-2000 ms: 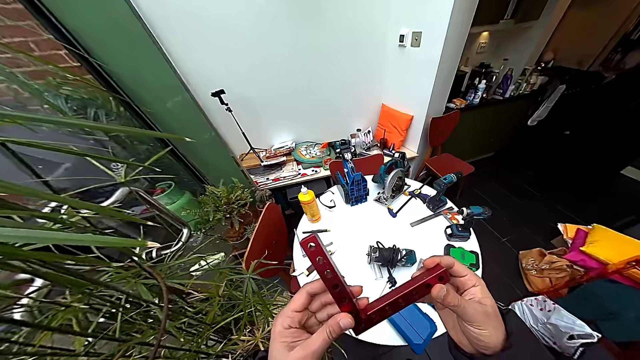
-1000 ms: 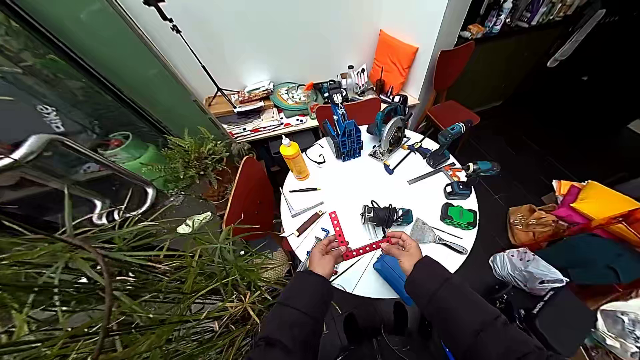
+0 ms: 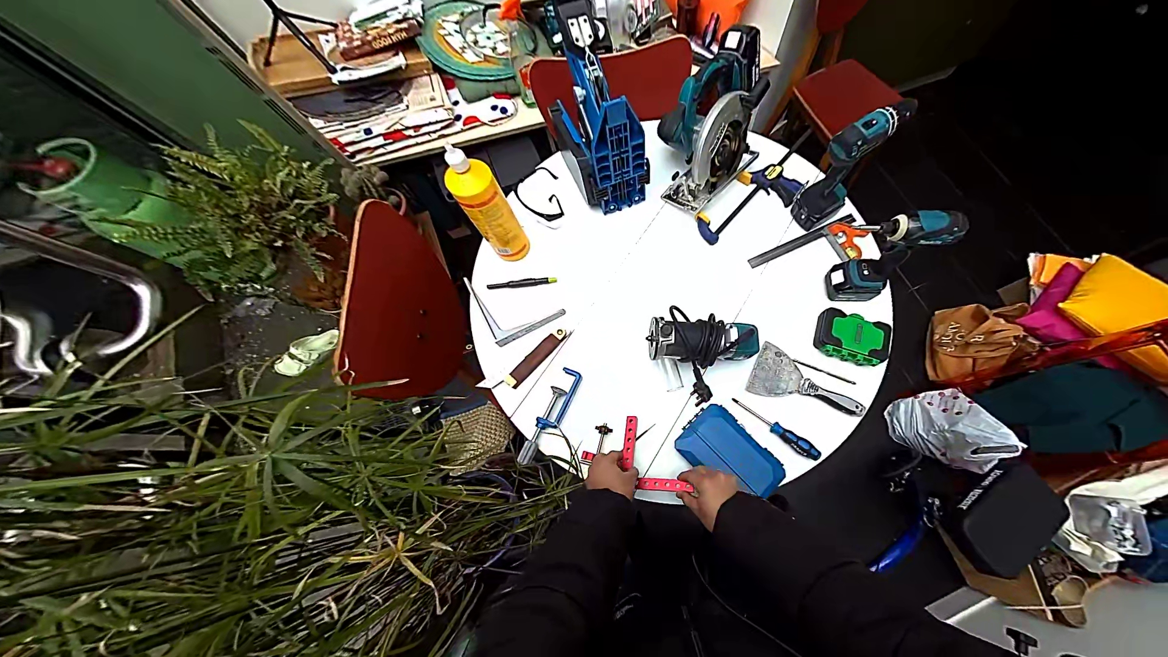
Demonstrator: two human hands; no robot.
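Note:
A red L-shaped clamping square with holes (image 3: pixel 630 443) lies at the near edge of the round white table (image 3: pixel 602 356). My left hand (image 3: pixel 610 474) grips it near its corner, and my right hand (image 3: pixel 711 495) holds the end of its other arm. Just right of it is a blue plastic case (image 3: pixel 730 449). To the left are a small red clamp piece (image 3: pixel 589 456) and a blue bar clamp (image 3: pixel 551 416). Beyond it sits a corded trim router (image 3: pixel 701 339), with a wide scraper (image 3: pixel 776 372) and a blue screwdriver (image 3: pixel 794 440) to its right.
A yellow glue bottle (image 3: pixel 489 210), a blue clamping jig (image 3: pixel 613 151), a circular saw (image 3: pixel 716 137), cordless drills (image 3: pixel 844 155) and a green case (image 3: pixel 852 337) stand farther back. Red chairs (image 3: pixel 401 306) border the table. Long-leaved plants (image 3: pixel 319 511) fill the lower left.
Both hands have lowered the red square from up close to the camera down to the near table edge. The view has tilted down.

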